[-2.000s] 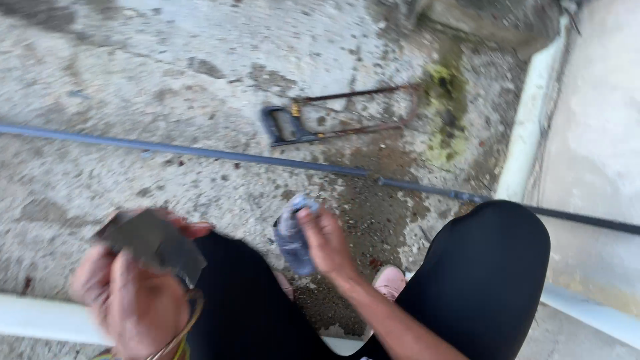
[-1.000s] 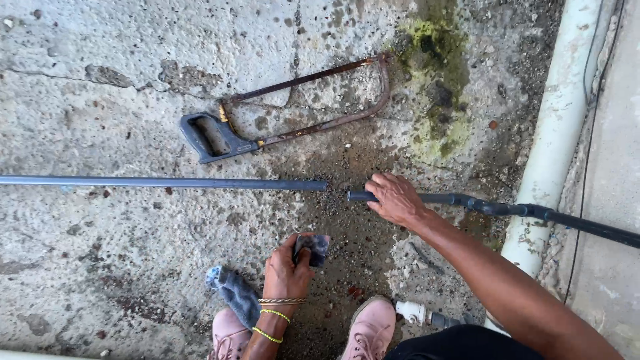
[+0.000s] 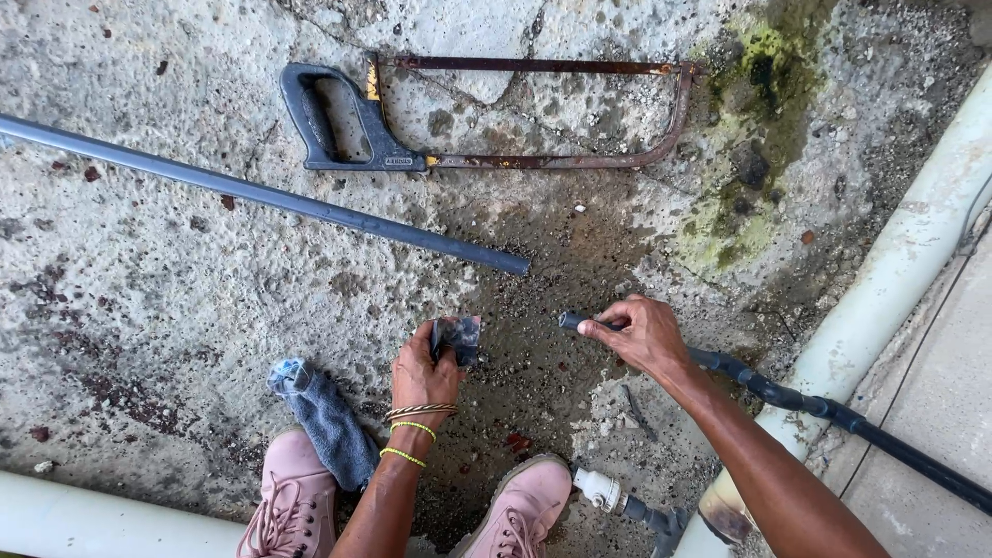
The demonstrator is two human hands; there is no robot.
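My left hand [image 3: 426,368] holds a small dark, worn sheet [image 3: 459,339], perhaps sandpaper, between thumb and fingers. My right hand [image 3: 639,337] grips a dark plastic pipe [image 3: 756,385] close to its cut end, which points left. A long grey-blue pipe [image 3: 310,208] lies on the ground up and to the left, its end apart from the held one. Above it rests a hacksaw [image 3: 395,151] with a dark handle and a rusty frame. A grey-blue cloth [image 3: 329,422], perhaps a sock, lies left of my left wrist.
A thick pale pipe [image 3: 860,310] runs diagonally on the right, beneath the dark pipe. Another pale pipe [image 3: 116,511] crosses the lower left. By my pink boot [image 3: 523,504] is a white plastic fitting [image 3: 598,488]. Rough concrete carries green growth [image 3: 744,155] near the saw.
My right hand has come to grip the dark pipe and has drawn its end away from the long pipe, out of line with it. The cloth, held two seconds ago, now lies down.
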